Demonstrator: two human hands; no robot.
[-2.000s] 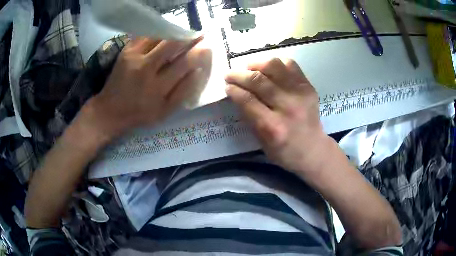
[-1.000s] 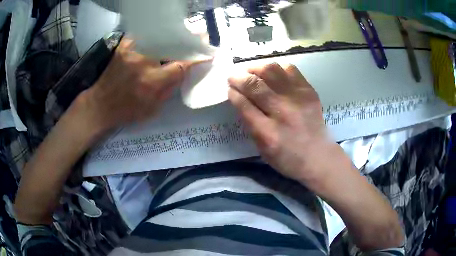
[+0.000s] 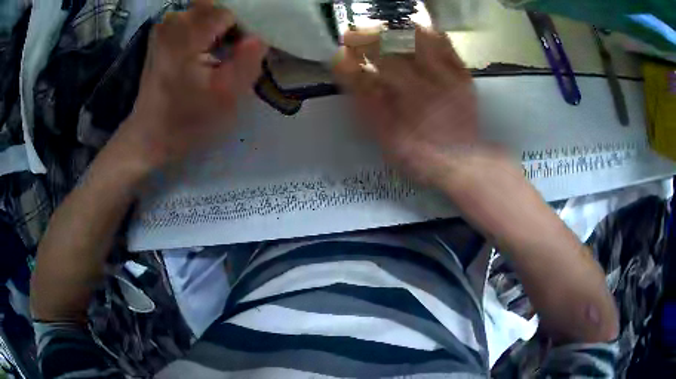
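My left hand (image 3: 196, 81) is blurred, fingers bent, beside the dark checked cloth at upper left; I cannot tell whether it pinches any of it. My right hand (image 3: 415, 100) reaches up to the brightly lit needle area of the sewing machine (image 3: 378, 15), its fingers at the presser foot and partly covering it. Whether it holds anything is hidden. The plaid cloth (image 3: 81, 66) hangs at the left. A pale rounded machine part (image 3: 289, 26) stands between the hands. The white cuff piece cannot be made out.
The white table edge carries a printed ruler (image 3: 296, 196). Purple-handled snips (image 3: 559, 63) and a thin brown tool (image 3: 614, 85) lie at right, beside a yellow block (image 3: 660, 107). A dark-edged opening (image 3: 282, 96) shows in the table. More checked cloth (image 3: 630, 259) lies at lower right.
My right hand has moved up to the needle area. My left hand has moved up and away from the needle. The white piece between them is no longer visible, and the dark-edged opening is uncovered.
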